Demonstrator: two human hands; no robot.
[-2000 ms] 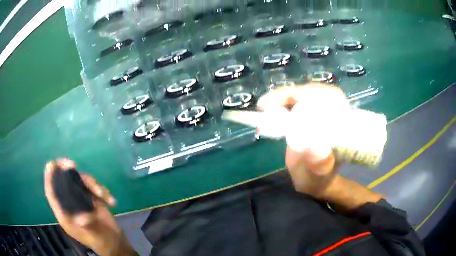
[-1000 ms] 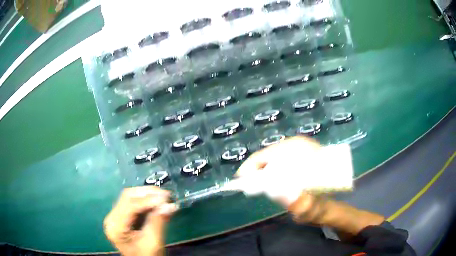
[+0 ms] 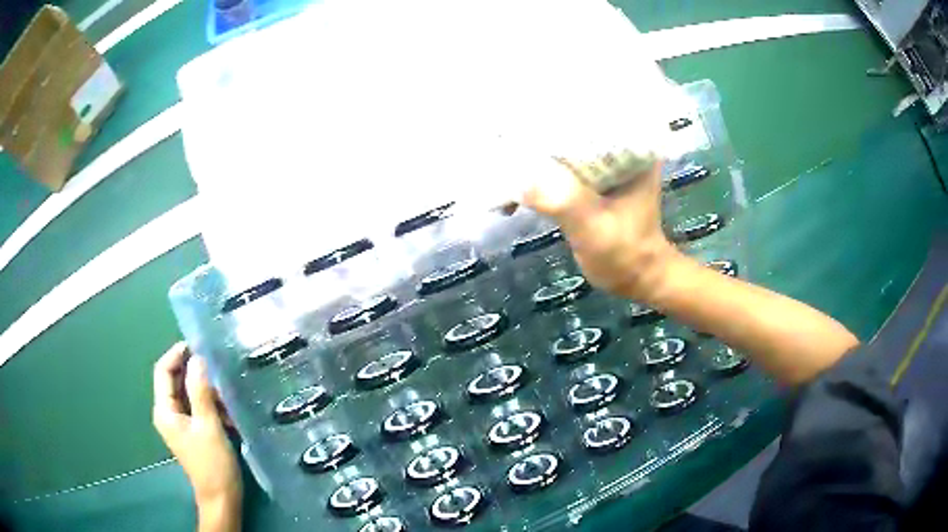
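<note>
A clear blister tray (image 3: 192, 312) lies in front of me with rows of round black parts (image 3: 474, 329) that have shiny rings. My right hand (image 3: 619, 234) is over the tray's far right part, closed around the squeeze bottle (image 3: 615, 171). Only the bottle's faint print shows; its body and tip are lost in white glare. My left hand (image 3: 198, 421) is at the tray's left edge with curled fingers. Whether it grips the edge or holds the dark piece cannot be told.
White glare (image 3: 416, 114) hides the tray's far rows. Beyond are a brown cardboard box (image 3: 52, 104) at far left, a blue bin (image 3: 255, 16) at the top and a rack-like metallic object (image 3: 920, 47) at far right. The green bench (image 3: 842, 197) has white stripes.
The view has shifted, showing more of the far side. My right hand and bottle have moved from the near rows to the far rows. My left hand has gone from the near edge to the left edge.
</note>
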